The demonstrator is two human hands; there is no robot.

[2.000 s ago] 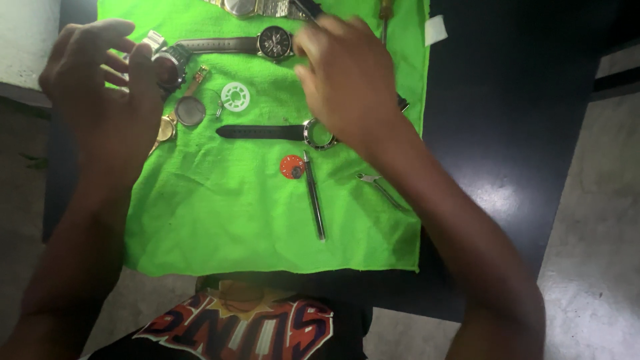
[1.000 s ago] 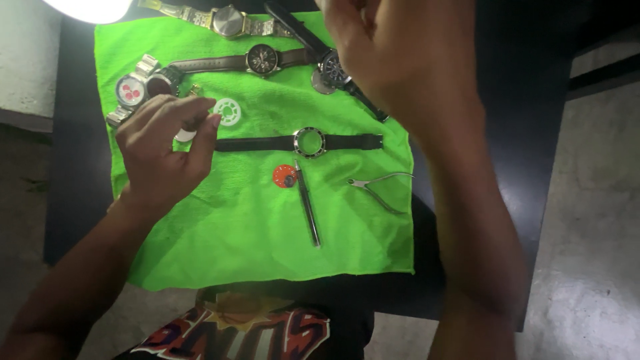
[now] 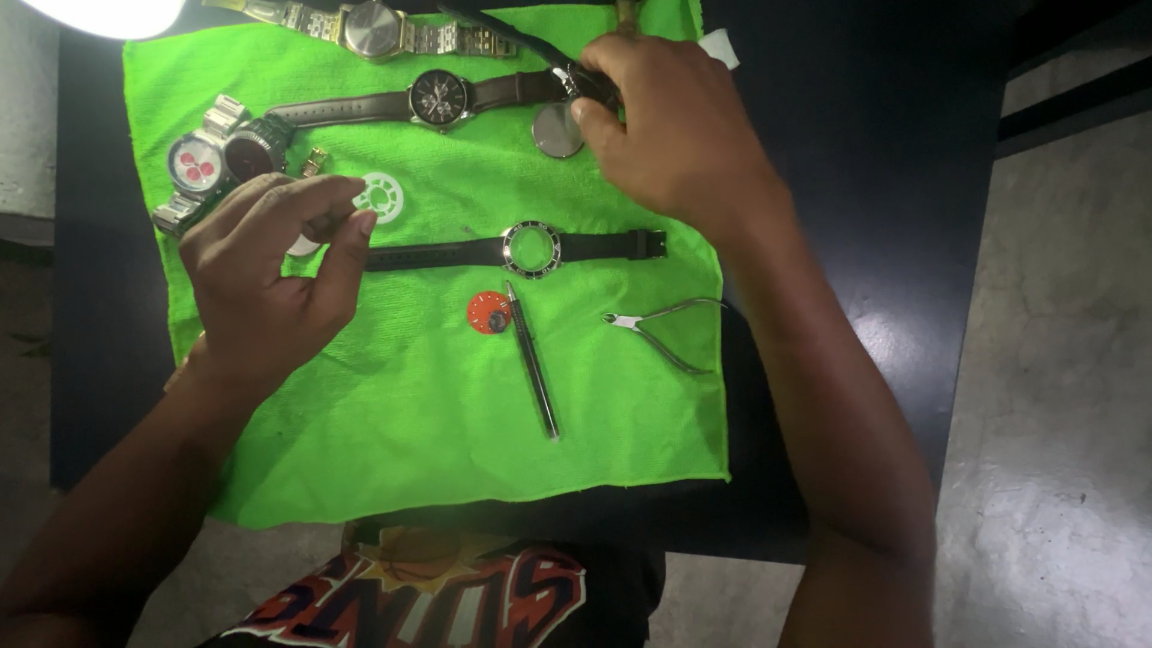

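My left hand (image 3: pixel 274 265) hovers over the left part of the green cloth, thumb and index finger nearly together; whether something tiny is between them cannot be seen. Beside those fingertips lies a white plastic ring (image 3: pixel 384 198). My right hand (image 3: pixel 670 126) has its fingers on a dark-strapped watch (image 3: pixel 569 79) at the upper right, its far part hidden by the hand. A round metal disc (image 3: pixel 558 131) lies under the thumb. Mid-cloth are an empty watch case on a black strap (image 3: pixel 531 249), an orange watch dial (image 3: pixel 488 312), a black pen-like tool (image 3: pixel 535 369) and small nippers (image 3: pixel 627 321).
On the green cloth (image 3: pixel 405 432), a brown-strapped watch (image 3: pixel 439 98) and a metal-bracelet watch (image 3: pixel 372 29) lie along the top. A silver watch with a red-marked dial (image 3: pixel 195 163) and a dark watch (image 3: pixel 249 157) are at the left. A lamp (image 3: pixel 108 11) shines at the upper left corner.
One second ago my right hand was raised near the top, off the dark-strapped watch; it has come down onto that watch. My left hand stays near the white ring, as one second ago.
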